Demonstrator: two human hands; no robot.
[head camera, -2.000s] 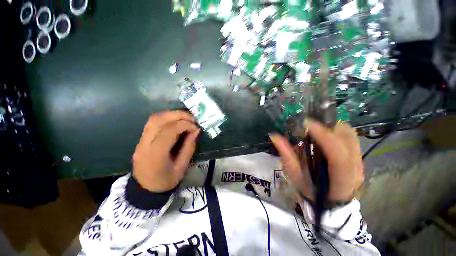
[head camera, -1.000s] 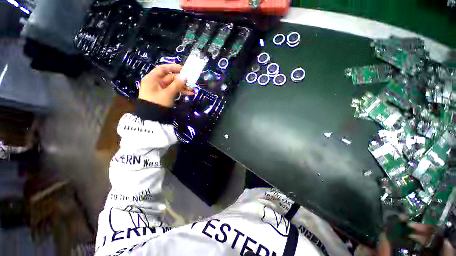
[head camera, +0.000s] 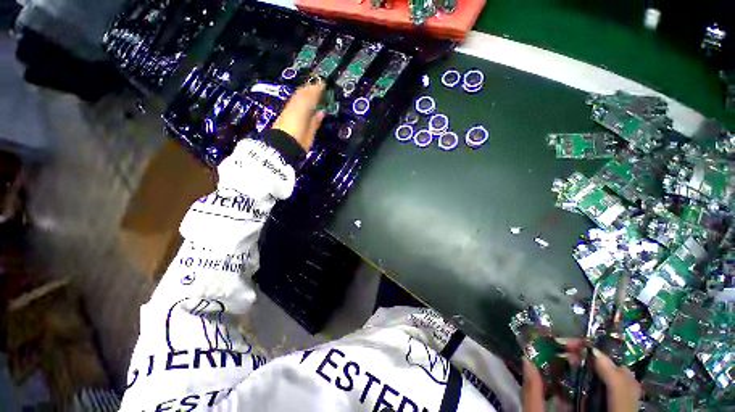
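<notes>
My left hand (head camera: 301, 117) is over the black tray (head camera: 342, 173). A green circuit board (head camera: 329, 100) shows between its thumb and fingers, mostly hidden and low against the tray. Several boards with rings (head camera: 359, 68) lie side by side just beyond the hand. My right hand (head camera: 592, 385) is at the bottom right, cut off by the edge and blurred. It holds a dark pen-like soldering iron (head camera: 594, 354) with the tip pointing up. Another circuit board (head camera: 538, 342) is at its fingertips; whether it is gripped is unclear.
Loose white-rimmed round parts (head camera: 438, 123) lie on the dark green mat (head camera: 427, 209). A loose pile of circuit boards (head camera: 669, 265) covers the right side. A red-orange parts bin (head camera: 395, 18) stands at the back. Small white plugs (head camera: 541, 241) lie on the mat.
My left hand has lowered the board, whose pale face showed before, toward the tray beside the row. My right hand has come further into view with the iron and a board near it.
</notes>
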